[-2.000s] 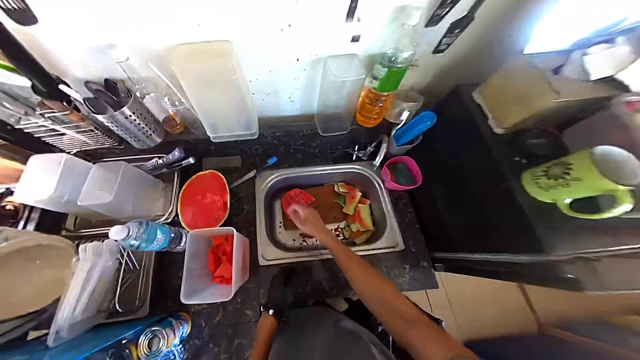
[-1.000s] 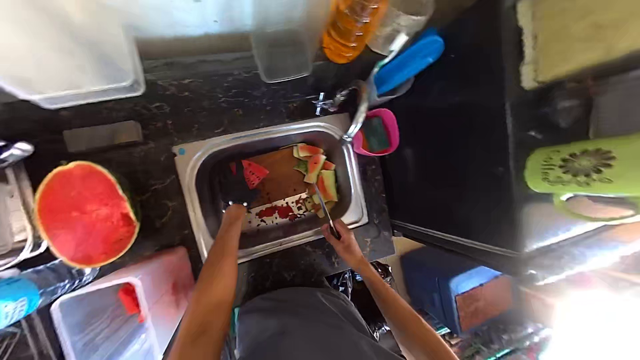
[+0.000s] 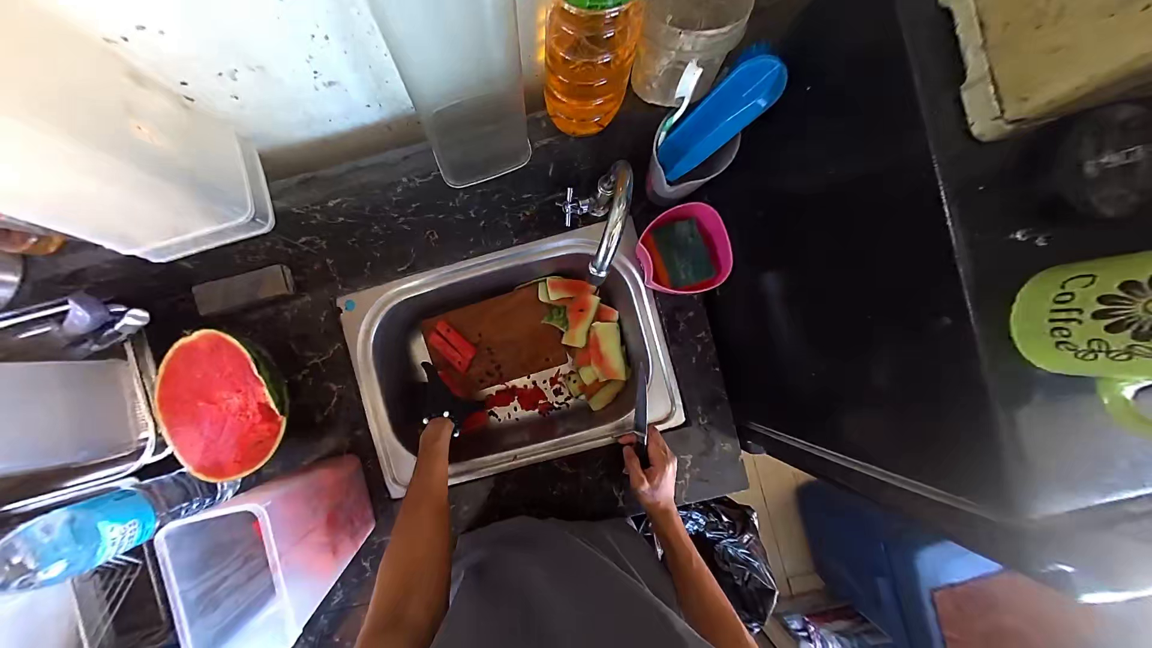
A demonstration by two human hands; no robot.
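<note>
My left hand [image 3: 443,396], in a black glove, is down in the steel sink [image 3: 373,360] beside the red watermelon pieces [image 3: 452,346]; its fingers are dark and hard to make out. Those pieces lie on the left part of a brown cutting board [image 3: 513,333]. My right hand [image 3: 652,468] holds a knife [image 3: 641,405] by its handle at the sink's front right edge, blade pointing away from me. Watermelon rinds [image 3: 605,351] are heaped at the board's right, with red scraps and seeds in front. A halved watermelon [image 3: 219,405] rests on the counter at the left.
A clear plastic container [image 3: 270,549] and a water bottle [image 3: 108,531] lie at the front left. Behind the sink are a faucet [image 3: 616,216], a bottle of orange liquid [image 3: 591,67] and a pink sponge holder [image 3: 686,248]. A green mug [image 3: 1089,315] is at the right.
My right hand, over the sink two seconds ago, is now at its front right edge with the knife. The knife has moved from above the rinds toward the right rim. The view has moved closer.
</note>
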